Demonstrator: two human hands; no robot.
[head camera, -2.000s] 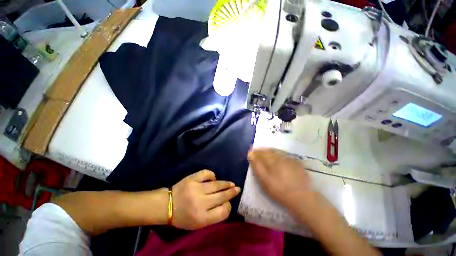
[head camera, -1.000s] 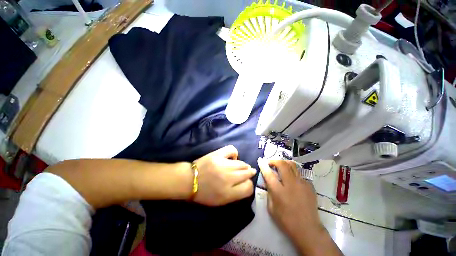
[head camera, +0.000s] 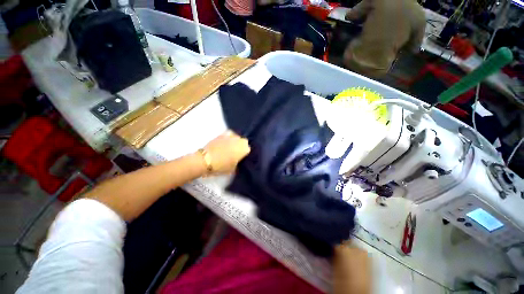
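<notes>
A dark navy garment panel (head camera: 276, 132) lies bunched on the white sewing table, its right side near the needle area of the white sewing machine (head camera: 425, 166). My left hand (head camera: 227, 152) is at the panel's left edge, its fingertips hidden by or closed on the cloth. My right hand (head camera: 351, 267) is blurred at the panel's lower right corner, against the cloth; its fingers are not clear. Red thread snips (head camera: 408, 234) lie right of the needle. A bright light glares beside the yellow-green fan (head camera: 365, 103).
A brown cardboard strip (head camera: 178, 103) runs along the table's left part. A black block-like item (head camera: 112, 49) and a small dark box (head camera: 109, 108) lie beyond it. Pale blue tubs (head camera: 304, 66) stand behind. A green-handled screwdriver (head camera: 477, 74) rises above the machine. Red stools (head camera: 49, 152) are at left.
The view has shifted, showing more of the room. My left hand has moved from near the needle to the panel's left edge. My right hand has moved towards the table's front. The cloth is more bunched.
</notes>
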